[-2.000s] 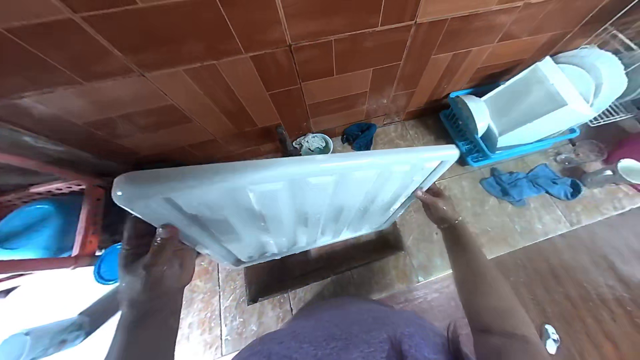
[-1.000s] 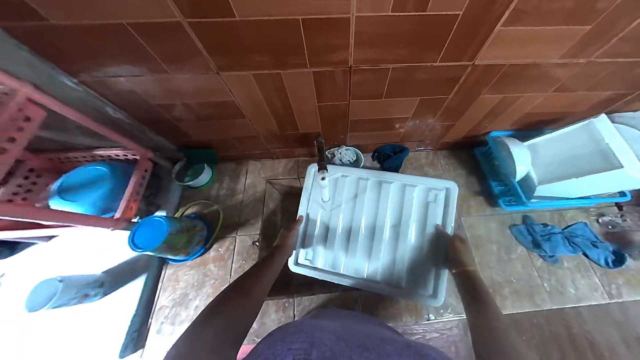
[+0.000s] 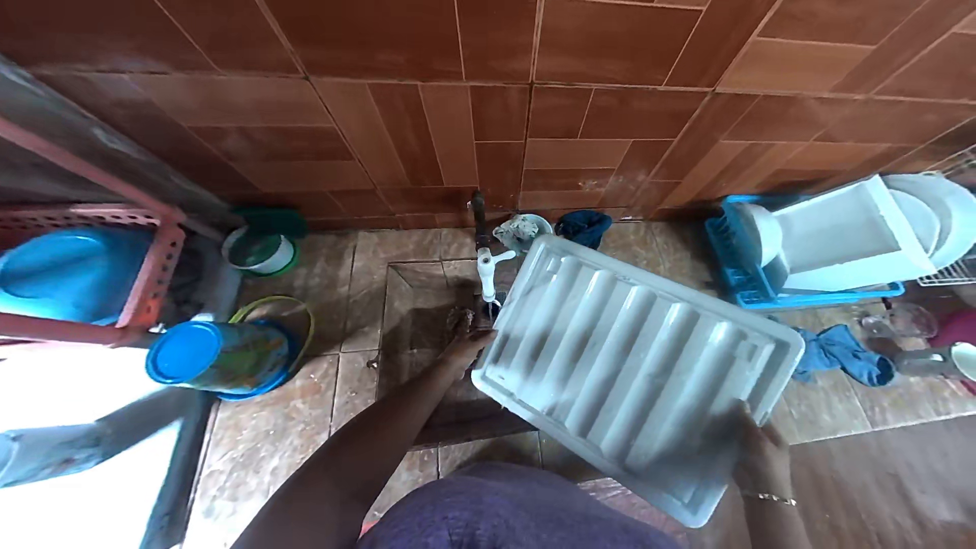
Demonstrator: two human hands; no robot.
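Observation:
A ribbed, translucent white plastic lid (image 3: 633, 374) is tilted over the right part of the tiled sink basin (image 3: 412, 328). My right hand (image 3: 762, 450) grips its lower right edge. By the lid's left edge, under the white plastic tap (image 3: 486, 274), is my left hand (image 3: 465, 339); its fingers are dark and partly hidden, so its hold is unclear. Behind the tap stand a small bowl with a crumpled cloth or scrubber (image 3: 522, 229) and a dark blue cloth (image 3: 583, 227).
At the right, a blue dish rack (image 3: 736, 252) holds white dishes and a white tray, with a blue cloth (image 3: 846, 354) before it. To the left are a blue-lidded container (image 3: 221, 354), a green-based tub (image 3: 263, 252) and a red plastic shelf (image 3: 149, 282). A brown tiled wall stands behind.
The lid was flatter and squarer over the basin a second ago; now it is turned and shifted right. My left hand has moved from its left edge to under the tap.

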